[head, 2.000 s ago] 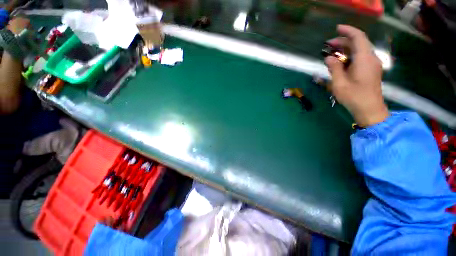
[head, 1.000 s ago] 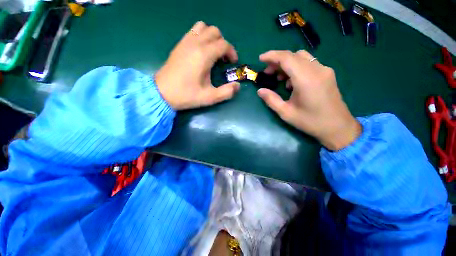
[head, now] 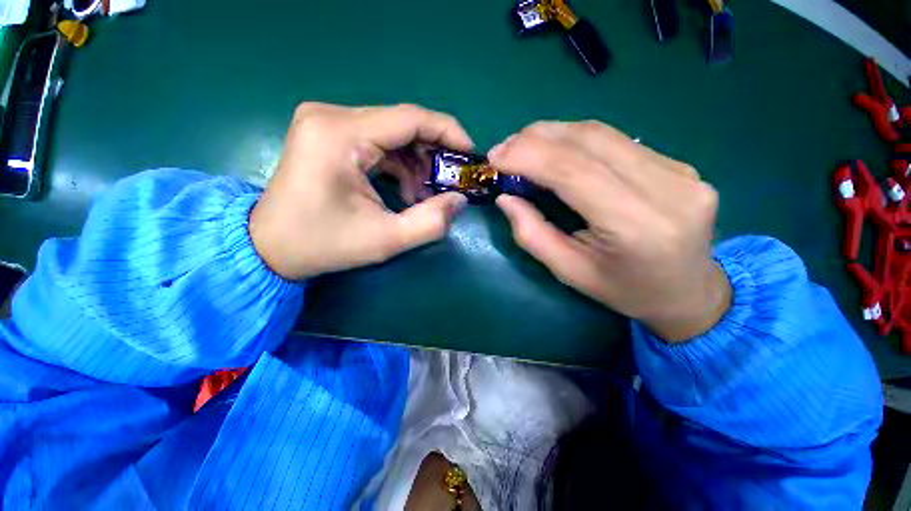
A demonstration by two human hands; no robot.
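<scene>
A small black module (head: 467,176) with an amber-gold flex and a white label lies between my hands over the green bench. My left hand (head: 365,195) grips its labelled left end between thumb and fingers. My right hand (head: 609,215) grips its black right end between thumb and fingertips, which hide most of that end. Both hands are bare. Another loose module (head: 564,30) lies at the top of the view, its black part pointing down to the right.
Further modules (head: 719,35) are cut off by the top edge. Red spring clamps (head: 867,225) lie in a pile at the right. A smartphone (head: 30,115) and a yellow lump (head: 73,33) are at the far left. A bit of red (head: 218,387) shows below my left sleeve.
Both hands have closed in on the module, and its two ends are now nearer each other. The view has shifted, so the loose modules sit higher and more red clamps show at the right.
</scene>
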